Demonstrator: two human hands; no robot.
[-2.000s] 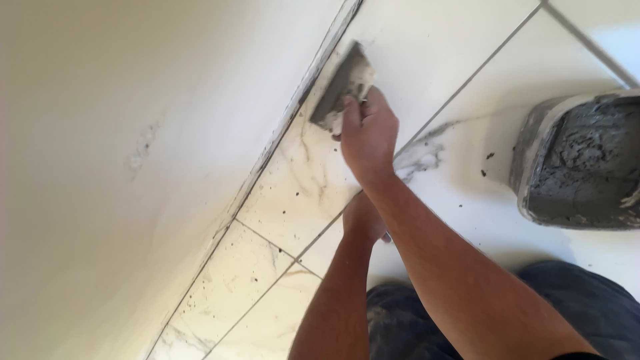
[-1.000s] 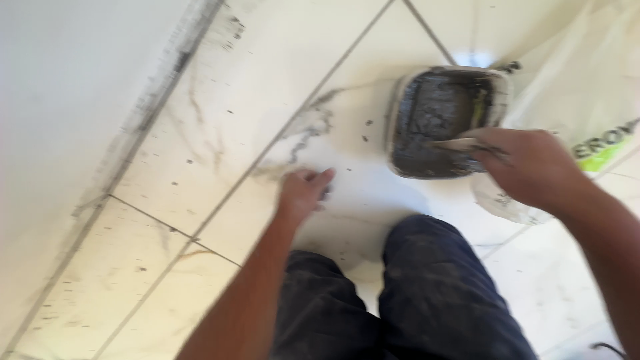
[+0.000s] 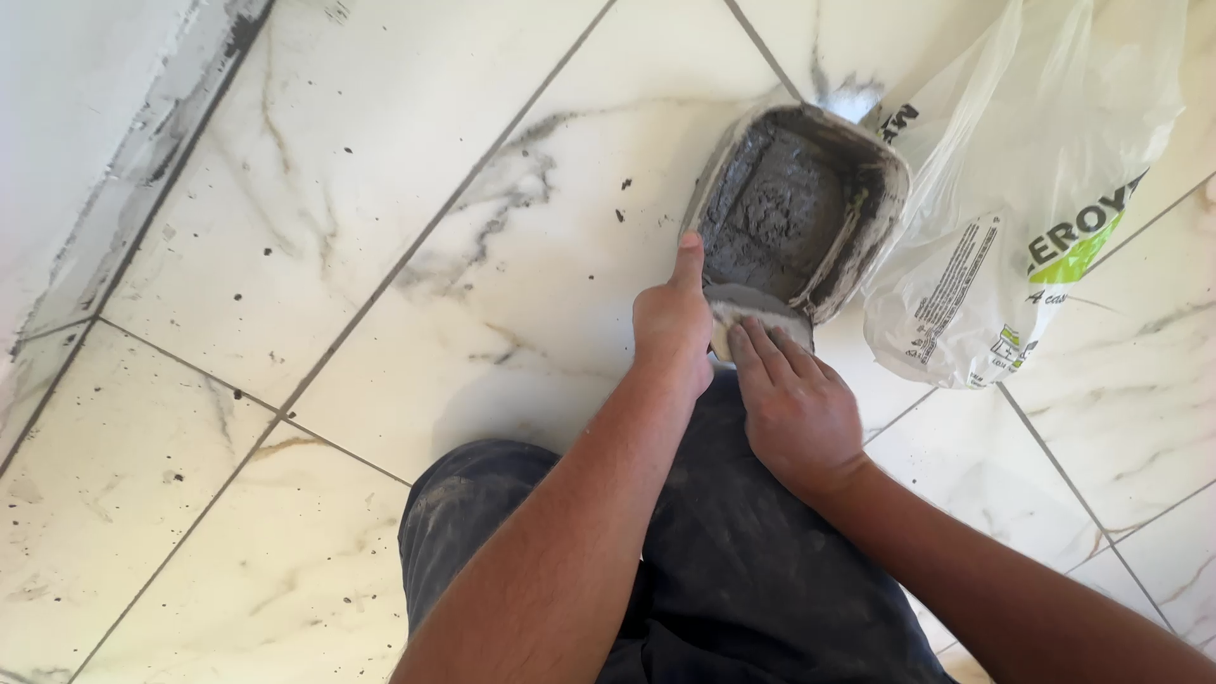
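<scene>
A worn plastic tub point(image 3: 860, 252) holds dark grey grout point(image 3: 779, 204) and stands on marble-look floor tiles, just beyond my knees. My left hand point(image 3: 673, 323) grips the tub's near left side, its thumb up on the rim. My right hand point(image 3: 798, 408) has its fingers spread over a float with a pale, grout-smeared body point(image 3: 760, 328), at the near rim of the tub. Grey grout lies along the float's far edge. The thumb of my right hand is hidden beneath the float.
A translucent plastic bag point(image 3: 1026, 190) with printing lies right of the tub. At the upper left, a pale wall point(image 3: 76, 85) with grey smears along its base borders the floor. Dark crumbs dot the tiles point(image 3: 380, 228), whose joints are grey.
My right hand was near the wall with the float, then over the tub, and is now at its near rim. My left hand has moved from the floor to the tub's side. The view has shifted.
</scene>
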